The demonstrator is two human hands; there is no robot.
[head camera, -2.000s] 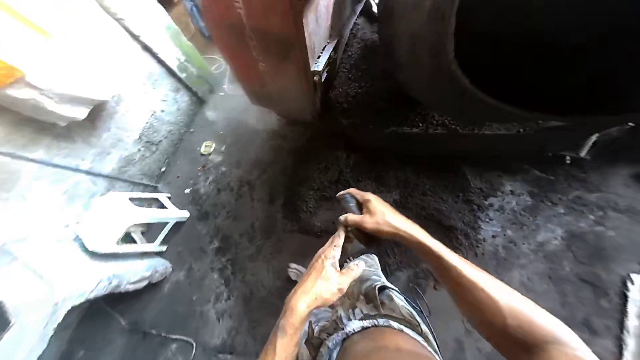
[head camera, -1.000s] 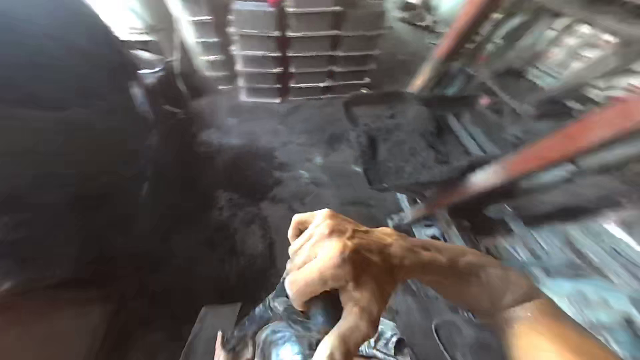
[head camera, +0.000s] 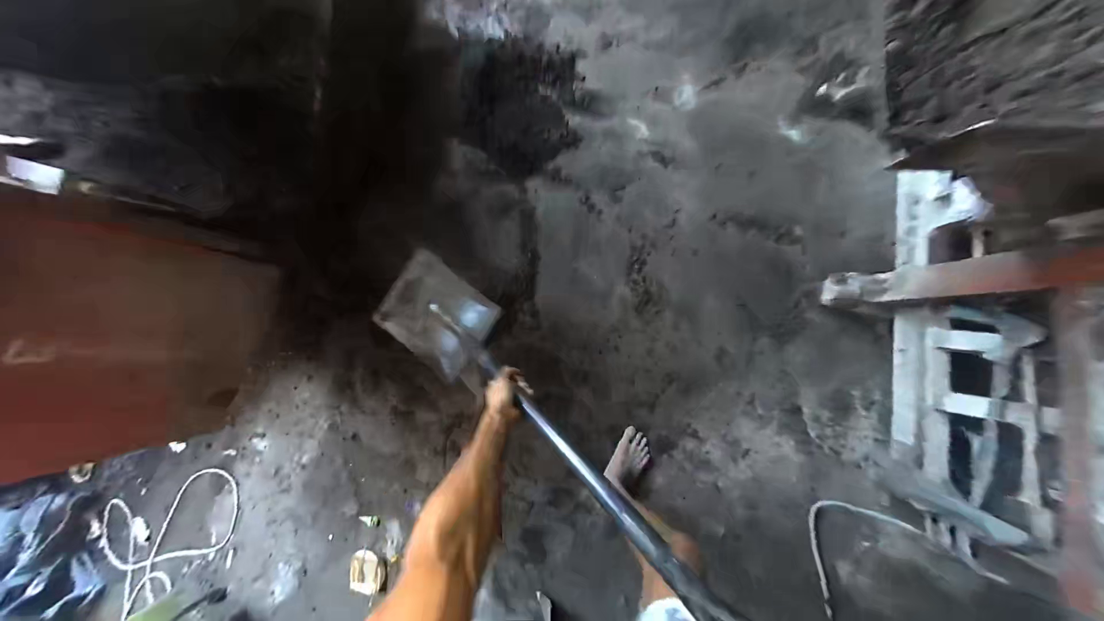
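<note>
A flat, square-bladed shovel (head camera: pixel 440 315) with a long metal shaft (head camera: pixel 595 479) runs diagonally across the head view, its blade over the dark floor left of the middle. My left hand (head camera: pixel 504 392) grips the shaft just behind the blade. The shaft's other end leaves the view at the bottom right. My right hand is out of view. Right of the shaft, my bare foot (head camera: pixel 630 453) stands on the dusty floor. A darker patch of powder (head camera: pixel 517 103) lies farther ahead.
A reddish-brown panel (head camera: pixel 121 336) stands at the left, with thin white cord (head camera: pixel 172 552) on the floor below it. At the right are a red and grey bar (head camera: pixel 966 278), a pale slatted frame (head camera: pixel 979 379) and a dark, powder-filled container (head camera: pixel 1000 69).
The view has swung strongly. The shovel blade and long shaft now show, with my left hand on the shaft. My right hand, seen in both earlier frames, has left the view.
</note>
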